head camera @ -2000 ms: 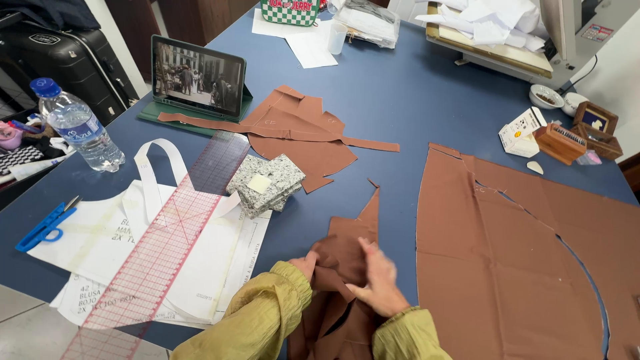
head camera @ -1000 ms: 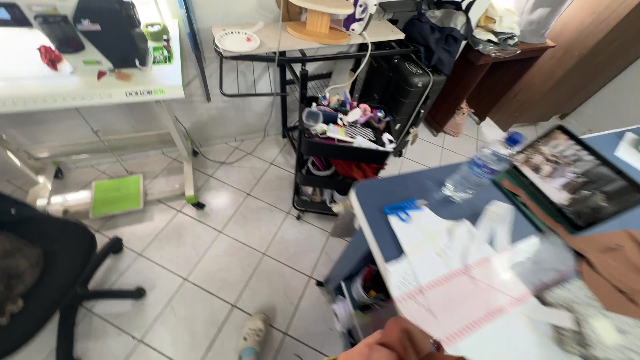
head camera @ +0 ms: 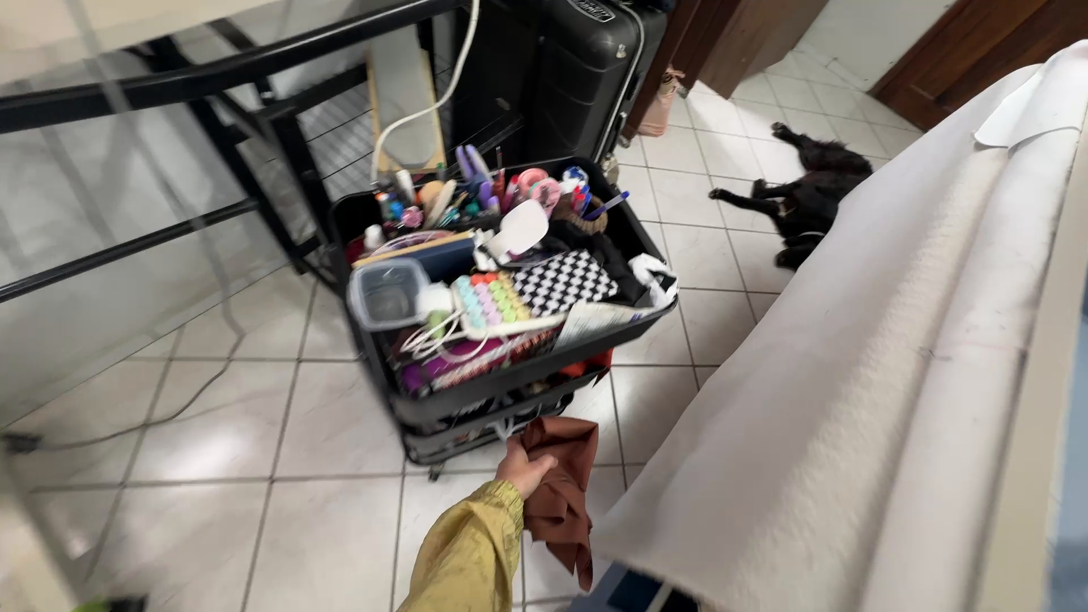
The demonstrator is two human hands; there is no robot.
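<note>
My left hand (head camera: 524,469), in a yellow-green sleeve, grips a piece of brown fabric (head camera: 563,501) that hangs down in loose folds over the tiled floor. Just beyond the hand stands a black tiered cart (head camera: 527,374). Its top tray holds a clear plastic container (head camera: 389,293), a black-and-white checkered item (head camera: 568,282), a pastel-coloured item (head camera: 490,302), a white cable, and many pens and small tools. My right hand is out of view.
At the right, large white rolls of material (head camera: 850,382) lean beside the blue table. A black dog (head camera: 803,191) lies on the floor behind them. A black suitcase (head camera: 586,76) stands behind the cart, and a black metal table frame (head camera: 229,55) is at the upper left.
The view has swung from the blue table to the cart and floor. Two seconds ago both hands were on brown fabric at the table; now my left hand holds a brown piece near the cart.
</note>
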